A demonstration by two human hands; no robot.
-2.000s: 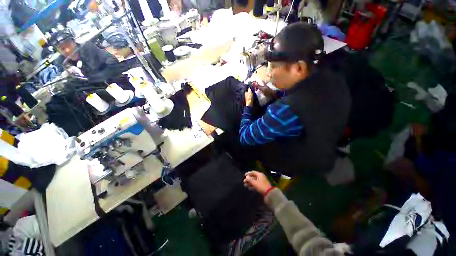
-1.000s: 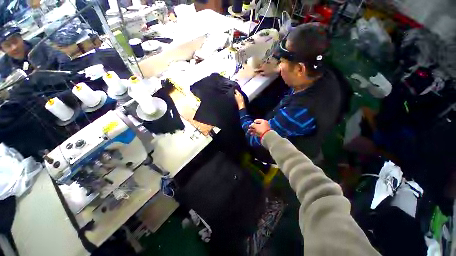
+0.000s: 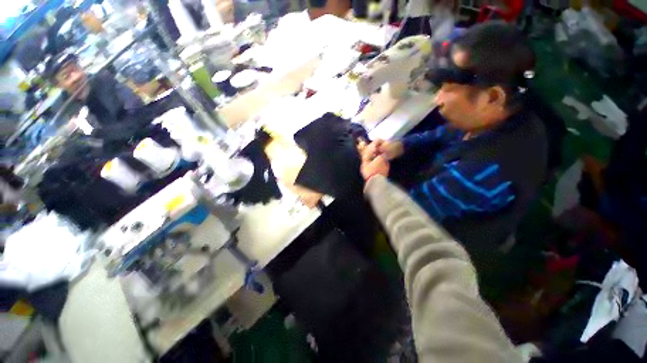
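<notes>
My right hand (image 3: 372, 162), with a red band at the wrist and a beige ribbed sleeve, reaches forward to a coworker's hand (image 3: 390, 149). The two hands meet or touch at the edge of the black fabric (image 3: 328, 157). The picture is blurred, and I cannot tell whether anything small is held between the fingers. The black fabric lies on the coworker's table and hangs over its edge. My left hand is not in view.
A seated coworker (image 3: 482, 156) in a dark vest is at a white sewing machine (image 3: 397, 67). A blue-and-white overlock machine (image 3: 167, 227) and white thread cones (image 3: 156, 156) are at left. Another person (image 3: 99, 96) sits at upper left. Scraps lie on the green floor (image 3: 262, 344).
My right hand has moved forward and up to the coworker's hand. The coworker's hand has come away from the machine to meet it. The view has also shifted.
</notes>
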